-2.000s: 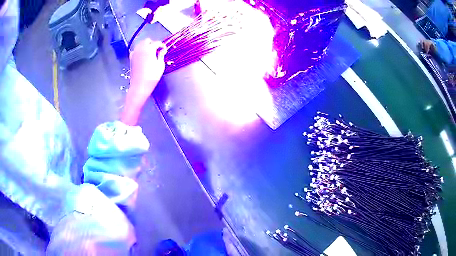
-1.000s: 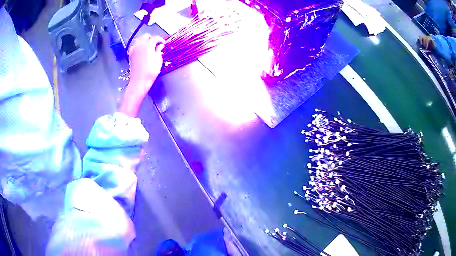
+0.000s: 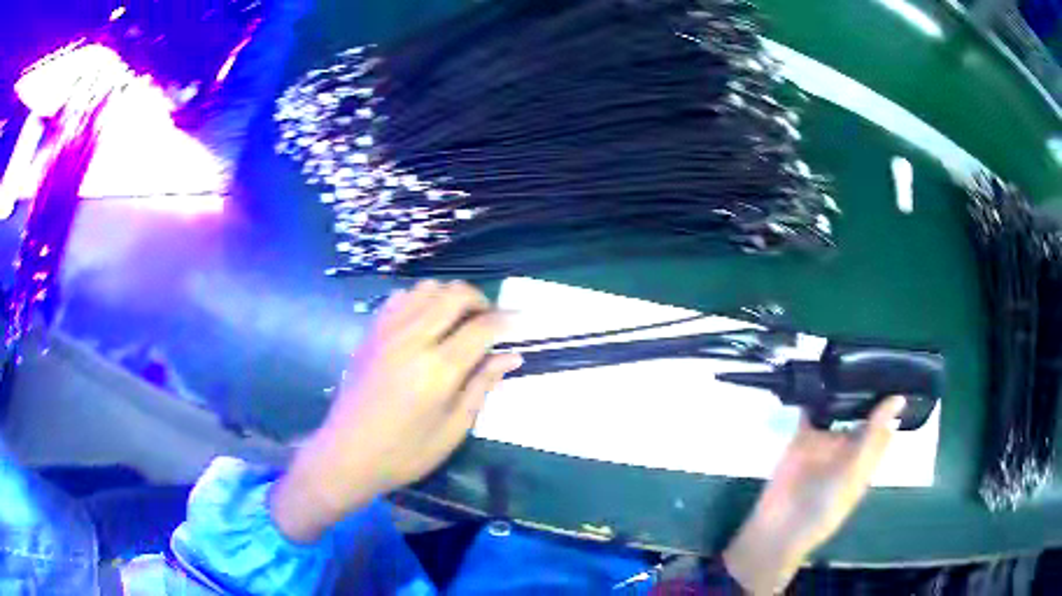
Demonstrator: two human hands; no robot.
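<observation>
A few black cables [image 3: 629, 352] lie across the white sheet [image 3: 606, 425], with small pale ends at the right. My left hand [image 3: 425, 378] grips their left part, fingers closed around them at the sheet's left edge. My right hand [image 3: 821, 483] holds the black glue bottle [image 3: 879, 378] from below, at the sheet's right side. Its narrow nozzle [image 3: 751, 380] points left, just below the cables' right ends. Whether the nozzle touches a cable cannot be told.
The wide black cable pile [image 3: 571, 128] lies behind the sheet. A tied cable bundle [image 3: 1016, 349] stands at the far right. A small white piece [image 3: 903, 184] lies behind the bottle. Violet-lit cables [image 3: 52, 198] lie at the left, beside the bright glow.
The view has swung right, from the lit area to the white sheet. The hand seen at the lit cables is no longer there. Both my hands are now at the sheet, with cables and bottle.
</observation>
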